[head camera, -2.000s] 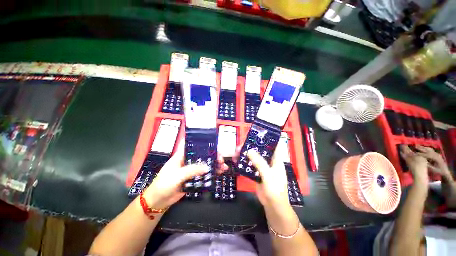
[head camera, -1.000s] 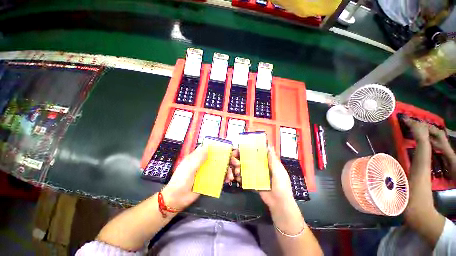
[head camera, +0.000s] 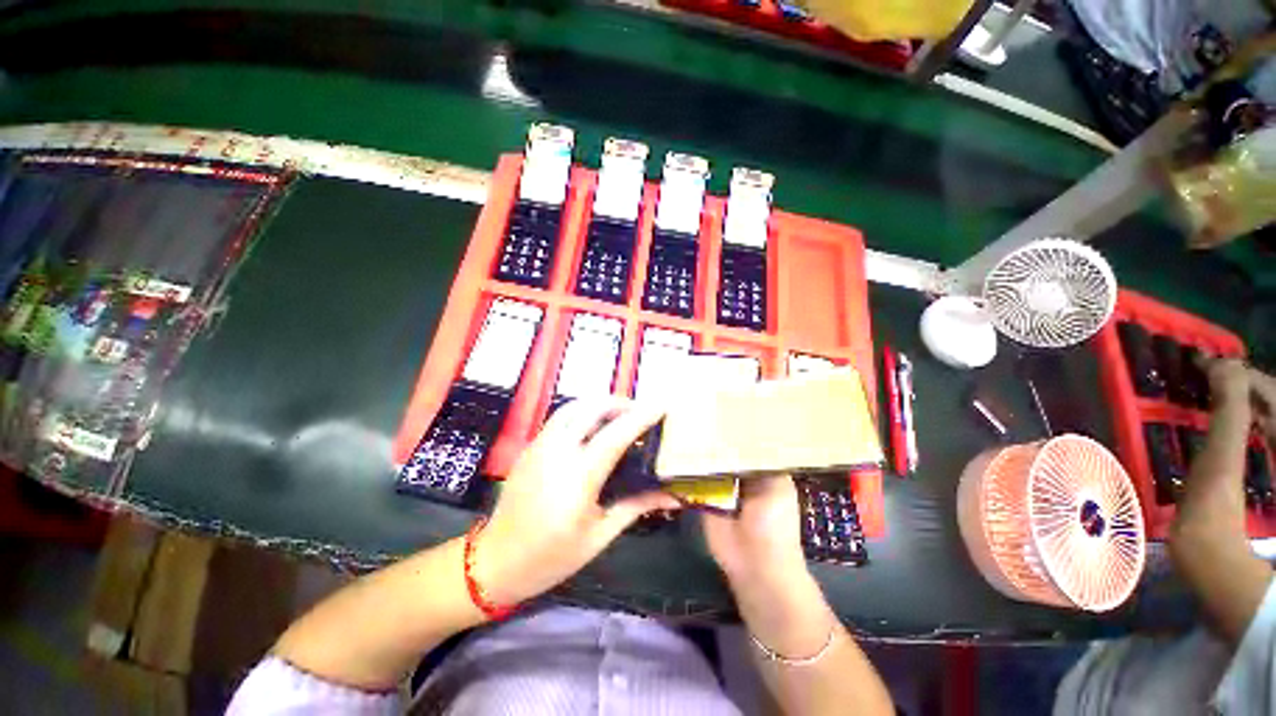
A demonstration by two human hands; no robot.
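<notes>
My left hand [head camera: 567, 483] holds a flip phone [head camera: 767, 424] that lies sideways, its pale gold side facing up. My right hand [head camera: 763, 539] is below it and holds another phone, partly hidden under the first; a yellow patch shows at its lower edge. Both are above the front row of the red tray [head camera: 809, 294]. Several open flip phones [head camera: 669, 266] with white screens and black keypads stand in the tray's pockets. The back right pocket holds no phone. An open phone [head camera: 469, 406] lies at the front left.
Right of the tray are red and white pens [head camera: 900, 406], a pink fan [head camera: 1050, 520] and a white fan [head camera: 1047, 294]. Another person's arm [head camera: 1217, 490] reaches over a second red tray [head camera: 1182, 367]. A dark printed sheet [head camera: 112, 322] lies left.
The two phones were upright and side by side with yellow backs up. Now one is turned sideways across the other, and my left hand has moved in towards my right.
</notes>
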